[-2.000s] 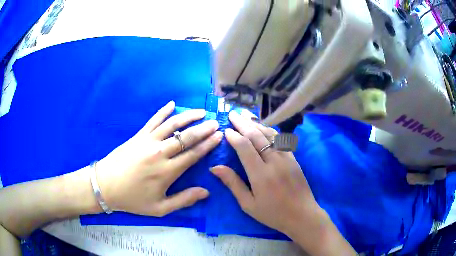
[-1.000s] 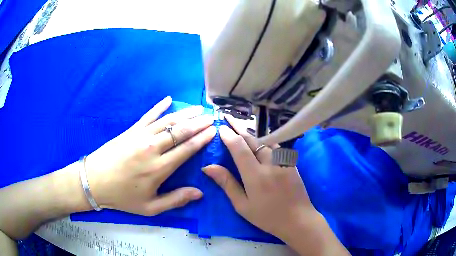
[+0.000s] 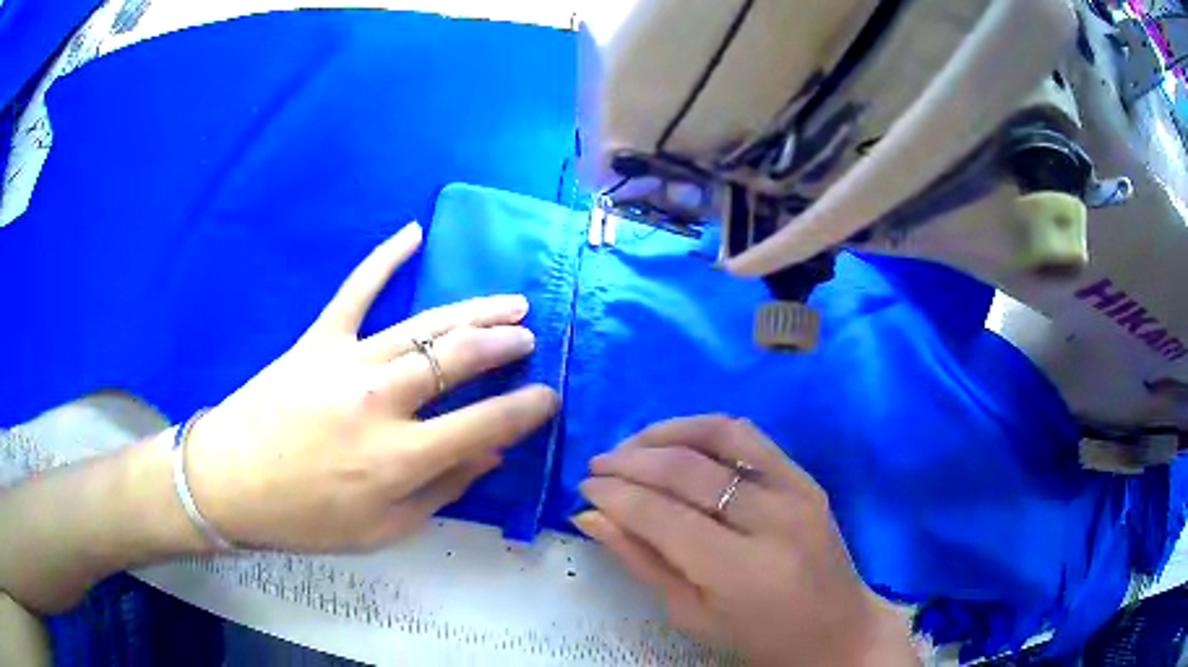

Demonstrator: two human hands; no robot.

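A large bright blue garment panel [image 3: 261, 170] lies on the table left of the needle. A smaller, lighter blue piece [image 3: 502, 241] with a rounded corner lies on it, beside a straight vertical seam line. My left hand [image 3: 378, 417] rests on the blue fabric left of the seam, fingers spread. My right hand [image 3: 730, 534] is right of the seam at the fabric's near edge, fingers bunched; whether they pinch the cloth is hidden. The presser foot [image 3: 601, 222] is at the seam's upper part, under the cream sewing machine head [image 3: 756, 91].
Bunched blue fabric [image 3: 938, 430] lies right of my right hand, by the machine base. A ribbed knob [image 3: 787, 326] and a cream-yellow knob [image 3: 1050, 232] hang from the machine. The white table's front edge [image 3: 391, 606] carries ruler markings. More blue cloth is at the upper left.
The blue panel has moved up, away from me, and its seam shows. My right hand has left the presser foot and moved down to the near edge. My left hand has moved slightly left.
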